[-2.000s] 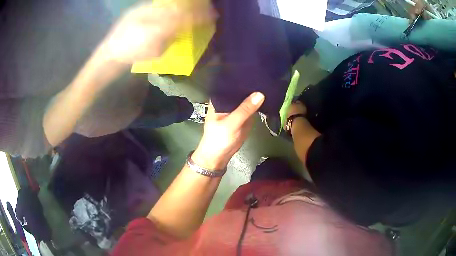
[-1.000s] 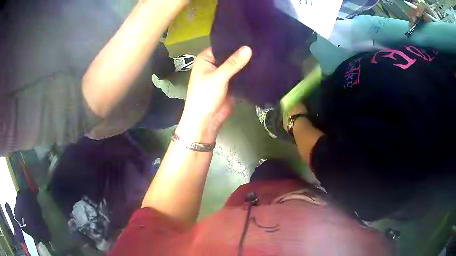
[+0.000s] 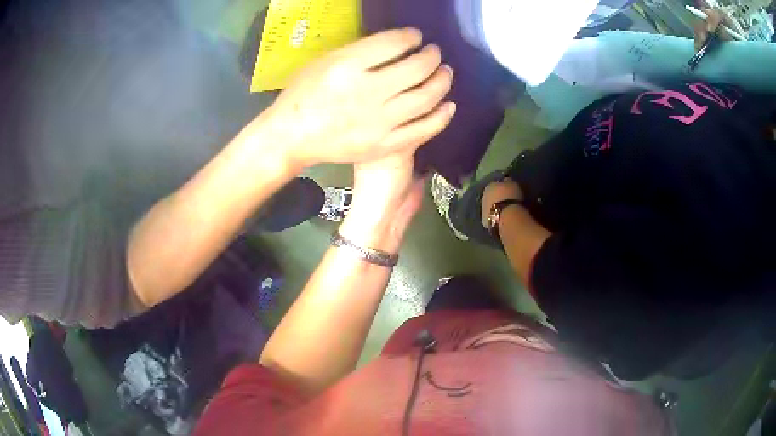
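Note:
A dark purple cloth [image 3: 468, 111] hangs at the top centre. My left hand [image 3: 387, 183], with a bracelet at its wrist, reaches up to the cloth's lower left edge. Another person's hand lies across it and hides my thumb and fingers; it appears closed on the cloth. A yellow template [image 3: 310, 38] with small marks is left of the cloth. A white paper [image 3: 532, 30] overlaps the cloth's upper right. My right hand is not in view.
A person in grey [image 3: 94, 128] stands close on the left. A person in a black printed shirt [image 3: 655, 230] is close on the right. A teal roll or cloth [image 3: 630, 55] lies behind. A dark heap with a crumpled clear packet [image 3: 153, 379] is lower left.
The other person's hand has come down over my left hand. The yellow template shows more fully. The light green strip by the right-hand person's hand is no longer visible. The white paper has shifted.

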